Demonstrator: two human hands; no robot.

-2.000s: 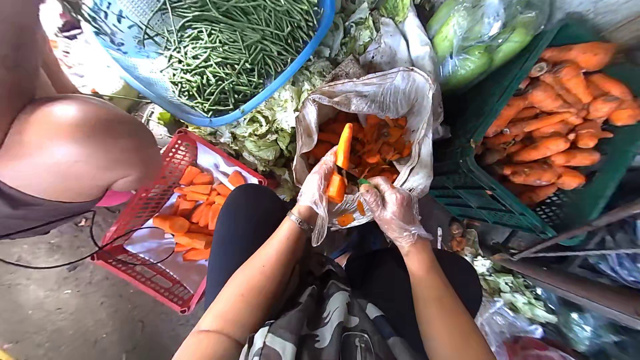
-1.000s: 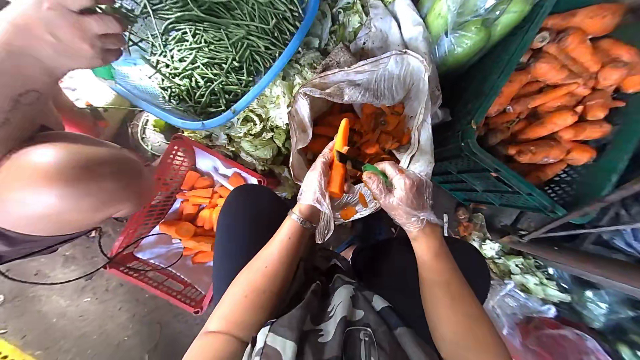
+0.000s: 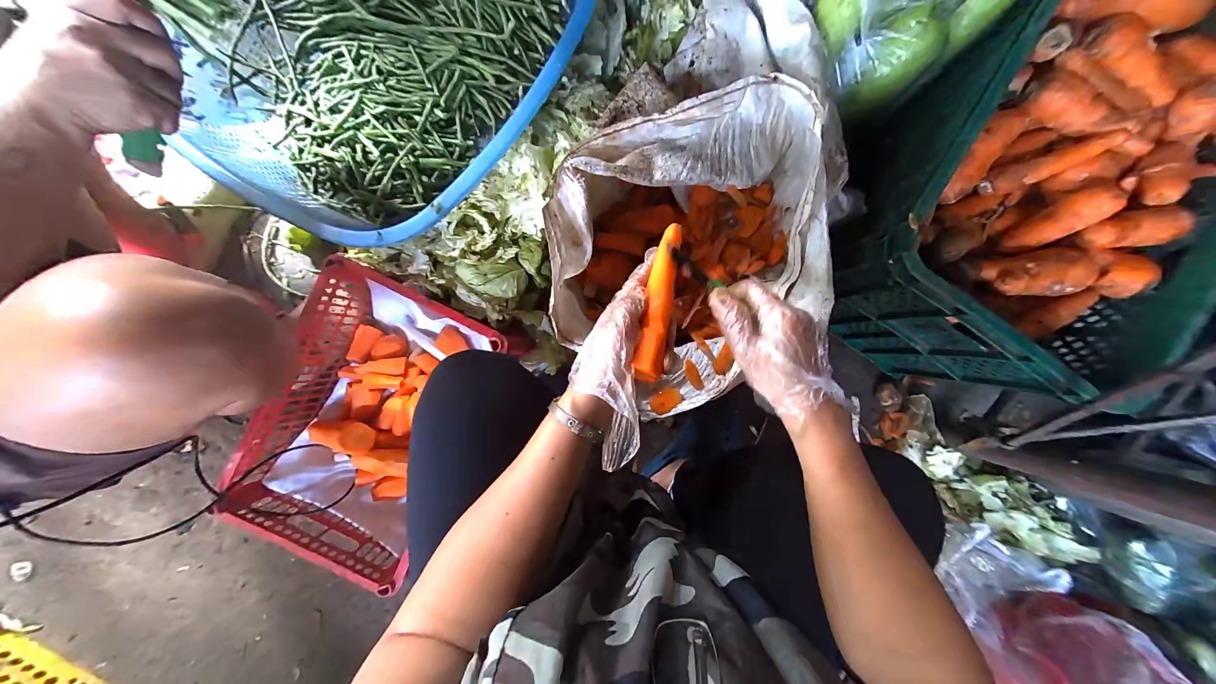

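Observation:
In a clear plastic glove, my left hand (image 3: 613, 347) holds a peeled carrot (image 3: 657, 309) with its narrow end pointing up. My right hand (image 3: 774, 347), also gloved, grips the green handle of a small knife or peeler (image 3: 714, 283); its dark blade is blurred beside the carrot. Both hands are over the near edge of an open whitish sack (image 3: 807, 142), which holds orange carrot peelings (image 3: 736, 228). Several peelings lie on the sack's near flap. Left of my knee, a red plastic crate (image 3: 328, 323), lined with white, holds cut carrot pieces (image 3: 380, 413).
A green crate (image 3: 969, 328) of whole carrots (image 3: 1073, 209) stands at right. A blue-rimmed basket (image 3: 475, 185) of green beans (image 3: 399, 104) is at upper left, beside another person's hand (image 3: 119, 66) and knee (image 3: 133, 351). Leafy scraps (image 3: 494, 228) lie between basket and sack. A black cord (image 3: 123, 541) crosses the floor.
The blade has moved along the carrot, and my right hand has shifted slightly. The other person's hand, not visible two seconds ago, is now by the bean basket.

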